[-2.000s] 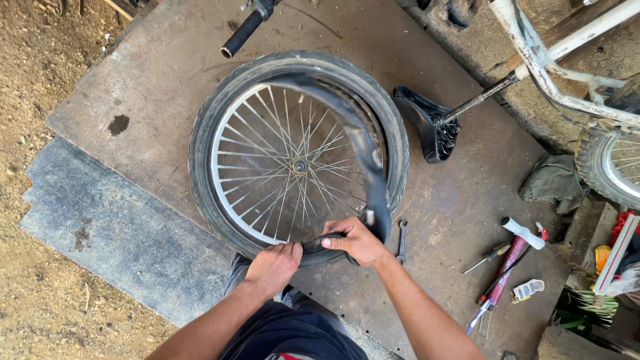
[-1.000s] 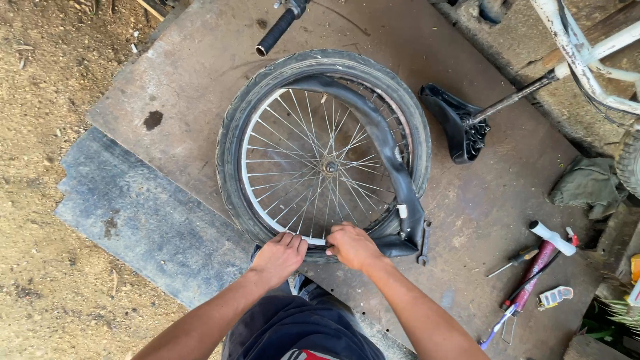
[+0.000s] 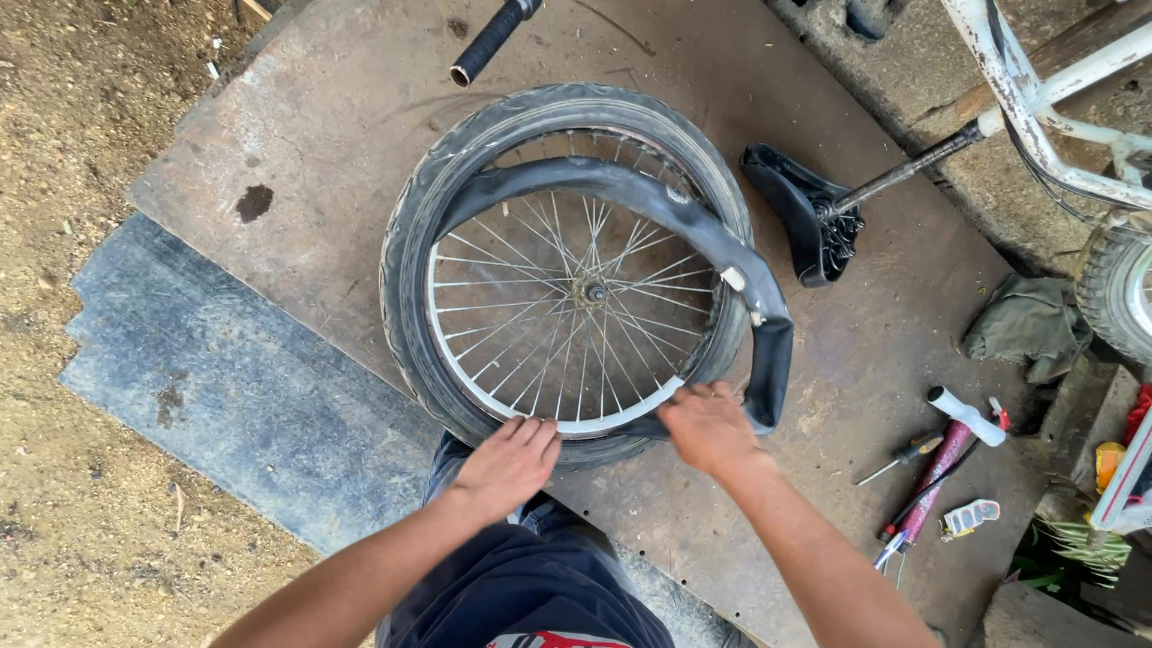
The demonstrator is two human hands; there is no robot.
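A spoked bicycle wheel, its metal rim (image 3: 477, 389) inside a worn black tire (image 3: 405, 270), lies flat on a metal sheet. A black inner tube (image 3: 603, 180) lies across the upper and right part of the wheel, with a light patch on it, and bulges past the tire at the right. My left hand (image 3: 513, 461) rests on the near edge of the rim and tire, fingers over the rim. To its right my right hand (image 3: 711, 425) presses at the rim and tire beside the tube; its fingertips are partly hidden, so its hold is unclear.
Beyond the wheel is a handlebar grip (image 3: 490, 40). An upturned bicycle's saddle (image 3: 801, 216) rests at the right, joined to a white frame (image 3: 1017, 81). A screwdriver (image 3: 900, 457), a red hand pump (image 3: 936, 477) and a patch packet (image 3: 970, 517) lie at lower right; a cloth (image 3: 1026, 328) lies above them.
Two seconds ago both hands held the tube together at the near edge, its upper stretch raised and blurred. Now the tube lies lower over the wheel and my hands are apart.
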